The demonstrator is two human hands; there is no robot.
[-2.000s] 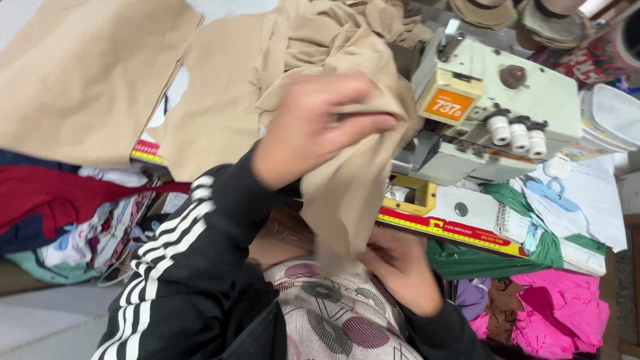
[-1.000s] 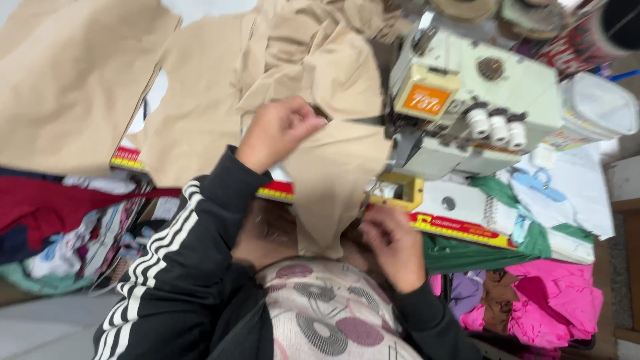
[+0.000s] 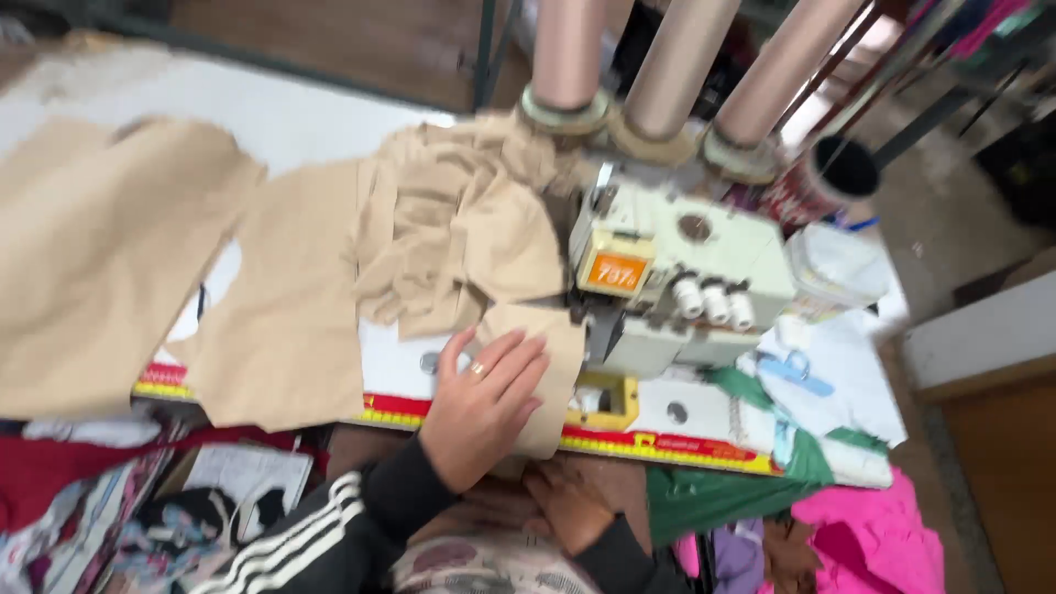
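My left hand (image 3: 483,404) lies palm down, fingers spread, on a beige fabric piece (image 3: 544,330) at the table's front edge, just left of the overlock sewing machine (image 3: 685,247). Below the edge, near my lap, my right hand (image 3: 569,503) is low beside the hanging end of that piece; its fingers are blurred, and whether they grip cloth cannot be told. A crumpled heap of beige fabric (image 3: 445,223) lies behind my left hand. Two flat beige pieces, one nearer (image 3: 280,305) and one farther left (image 3: 107,272), cover the left part of the table.
Thread cones (image 3: 569,66) stand behind the machine. At right are a plastic container (image 3: 837,264), white paper (image 3: 833,388) and green cloth (image 3: 726,503). A measuring tape strip (image 3: 676,450) runs along the table edge. Pink fabric (image 3: 883,536) and mixed clothes (image 3: 91,495) lie below.
My left hand has gone from holding the beige piece up to lying flat on it. My right hand has moved down below the table edge. The view has tilted up, showing the cones.
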